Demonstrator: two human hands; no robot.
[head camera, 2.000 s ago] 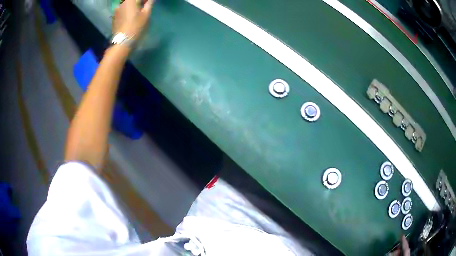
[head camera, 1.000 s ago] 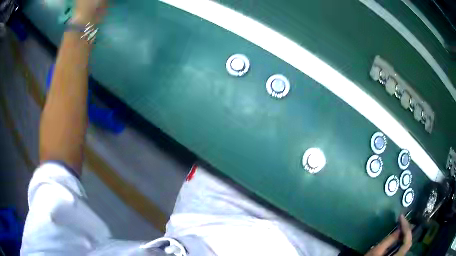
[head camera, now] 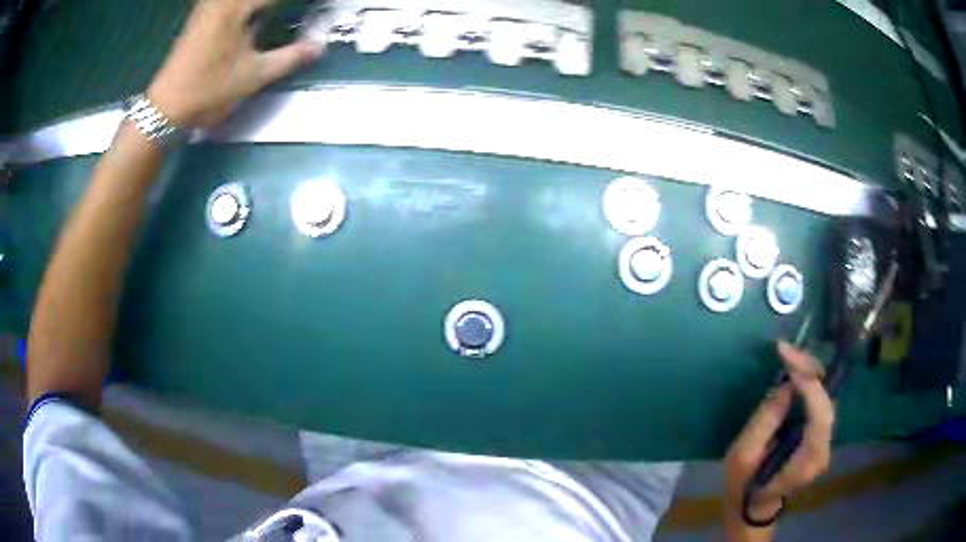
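My left hand [head camera: 217,66] is at the top left, its thumb stretched out at the left end of a silver-grey metal strip with cut-outs [head camera: 455,40]. Its other fingers are blurred at the top edge; I cannot tell whether they hold anything. My right hand [head camera: 789,418] at the lower right is closed around the black handle of a soldering iron [head camera: 782,445], whose thin tip points up. Round discs with pale rims lie on the green mat [head camera: 371,392]: two at the left [head camera: 228,210], one dark-centred disc [head camera: 473,328] in the middle, and several at the right [head camera: 644,265].
A second metal strip [head camera: 726,69] lies right of the first, behind a white strip [head camera: 424,119]. A black stand with shiny crumpled contents [head camera: 860,265] is near my right hand. A yellowish piece [head camera: 895,330] and dark equipment are at the far right.
The view has turned, so the mat's front edge now runs across below. My left hand has come from the far left to the metal strip. My right hand and the soldering iron now show more fully.
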